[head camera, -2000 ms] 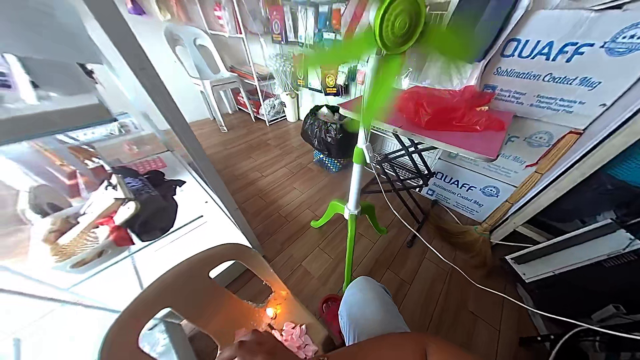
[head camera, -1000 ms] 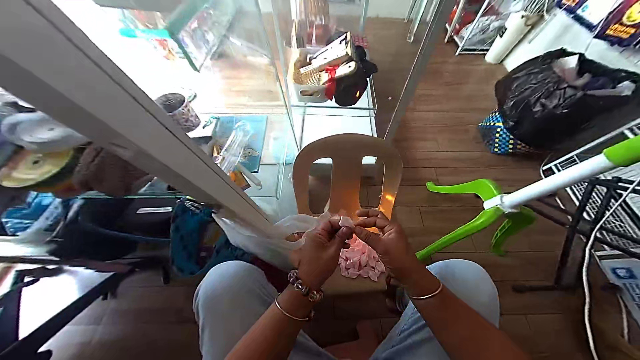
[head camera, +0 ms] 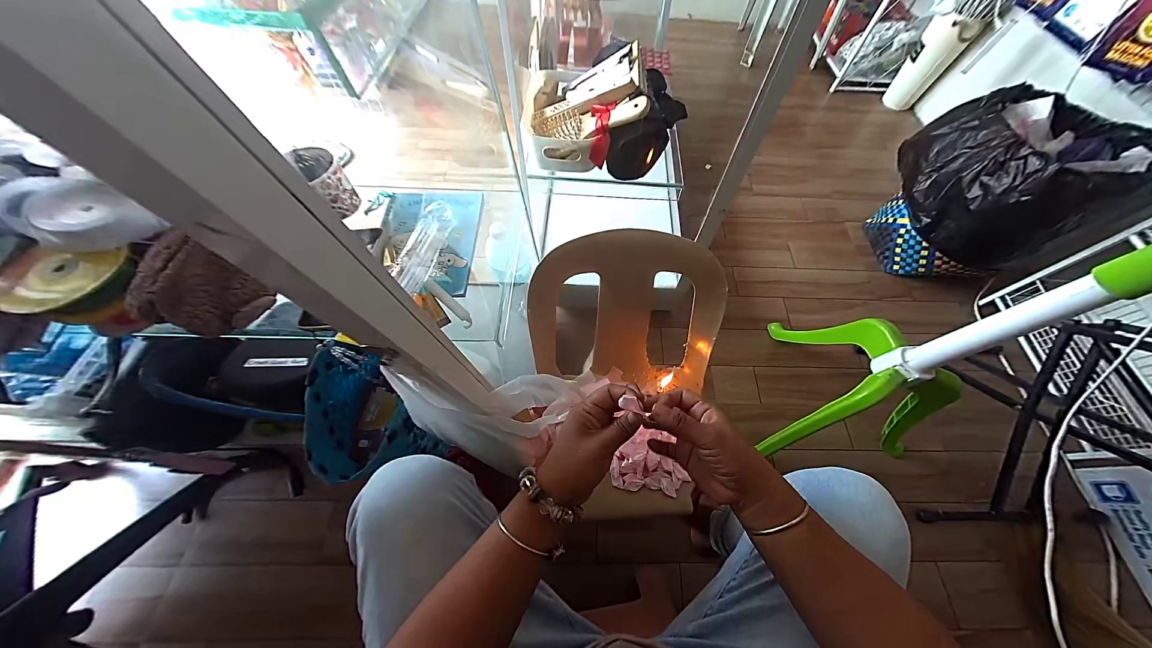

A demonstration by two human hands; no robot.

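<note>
A small pink ribbon piece (head camera: 632,405) is pinched between the fingertips of my left hand (head camera: 589,436). My right hand (head camera: 706,445) meets it from the other side, fingers bent at the ribbon. A small flame (head camera: 666,380) burns just beyond my fingertips, its source hidden behind my hands. Under and between my hands, a pile of pink ribbon pieces (head camera: 650,468) lies on the seat of a beige plastic chair (head camera: 625,256). Left of the pile, a translucent white plastic bag (head camera: 504,407) spreads over the seat's edge.
Glass shelving with a metal frame (head camera: 270,171) stands at left, holding ribbon spools (head camera: 67,279) and a white basket (head camera: 565,151). A green-footed stand (head camera: 855,396) is at right. A black garbage bag (head camera: 999,180) sits on a woven basket (head camera: 900,238) at upper right.
The view has swung down and left since the oldest frame, bringing both hands into sight. Between one second ago and now, my hands stay together over the chair at the ribbon piece.
</note>
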